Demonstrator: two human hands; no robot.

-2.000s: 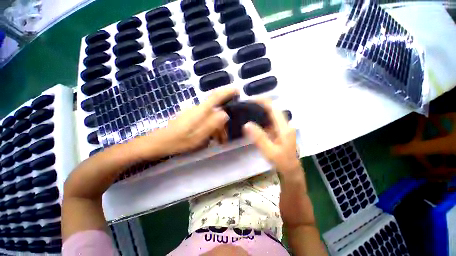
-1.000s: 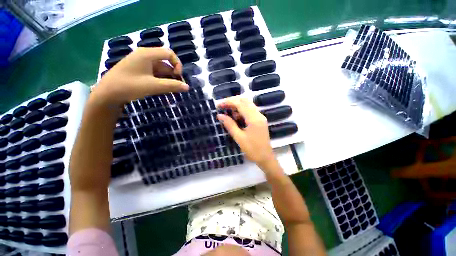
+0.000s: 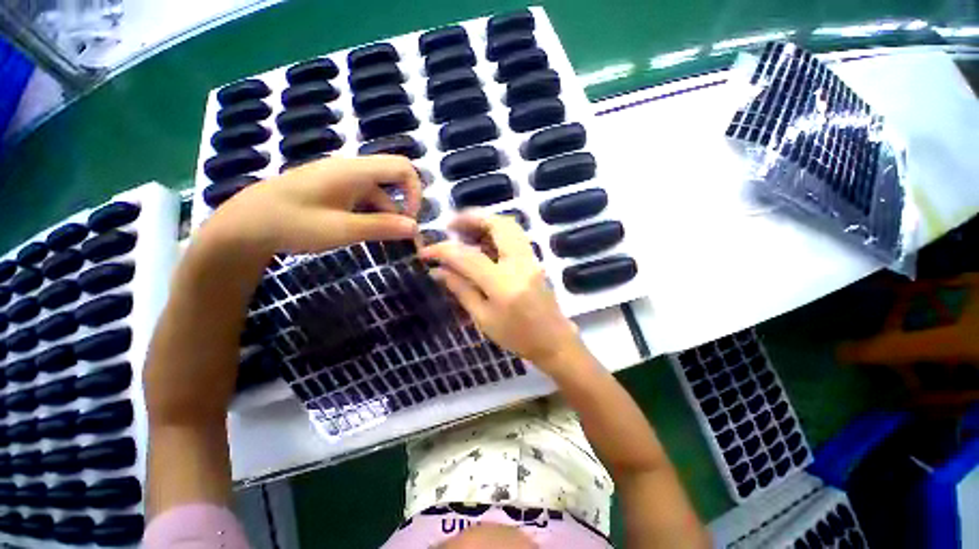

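The pad sheet (image 3: 397,332), a film with a grid of small black pieces, lies tilted over the near part of the foam tray (image 3: 614,204). My left hand (image 3: 311,204) is bent over its top edge, thumb and finger pinched there. My right hand (image 3: 499,281) is at the sheet's upper right, its fingertips beside my left fingertips. Whether a loose piece is between the fingertips is too small to tell. Rows of black housings (image 3: 470,132) stand in the tray; the sheet and my hands hide some.
A second foam tray (image 3: 156,257) with black housings is at the left edge. A clear bag of pad sheets (image 3: 827,139) lies on the white surface at right. Low right are a filled tray (image 3: 741,407), an orange stool (image 3: 912,332) and blue bins (image 3: 955,461). Green surface lies beyond.
The housing held two seconds ago is out of my hands. Since one second ago, my left hand has moved slightly down and right, and my right hand left, so the fingertips now meet.
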